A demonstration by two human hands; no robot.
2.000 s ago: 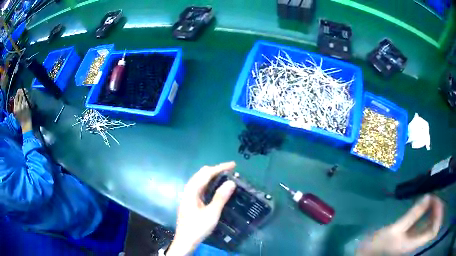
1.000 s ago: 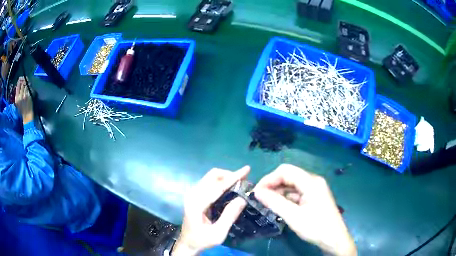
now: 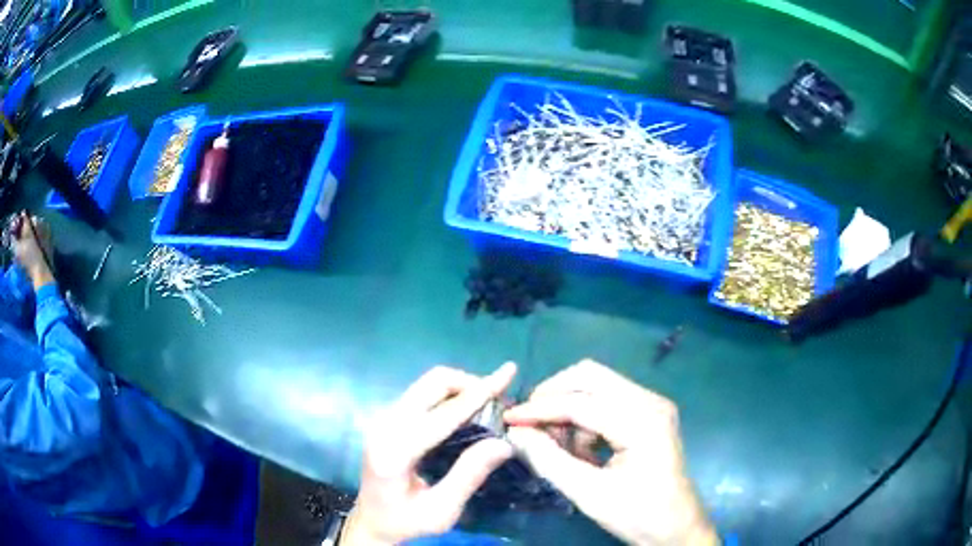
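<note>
A black camera housing (image 3: 517, 488) lies low in front of me, mostly hidden under my hands. My left hand (image 3: 432, 459) is around its left side, with thumb and index finger at its upper edge. My right hand (image 3: 608, 448) meets the left there, fingertips pinched together. A small pale grey piece (image 3: 491, 417) shows between the fingertips of both hands; I cannot tell what it is. The dark-red bottle that lay on the bench is hidden now.
Beyond my hands are a pile of black rings (image 3: 512, 288), a blue bin of white leads (image 3: 597, 187) and a bin of brass pieces (image 3: 773, 256). The electric screwdriver (image 3: 869, 286) is at right. Another bin (image 3: 250, 176) and a blue-clad person (image 3: 85, 416) are at left.
My right hand has come from the right side to the housing and met my left hand. Since one second ago, both hands stay together there. The screwdriver shows more fully as the view shifts.
</note>
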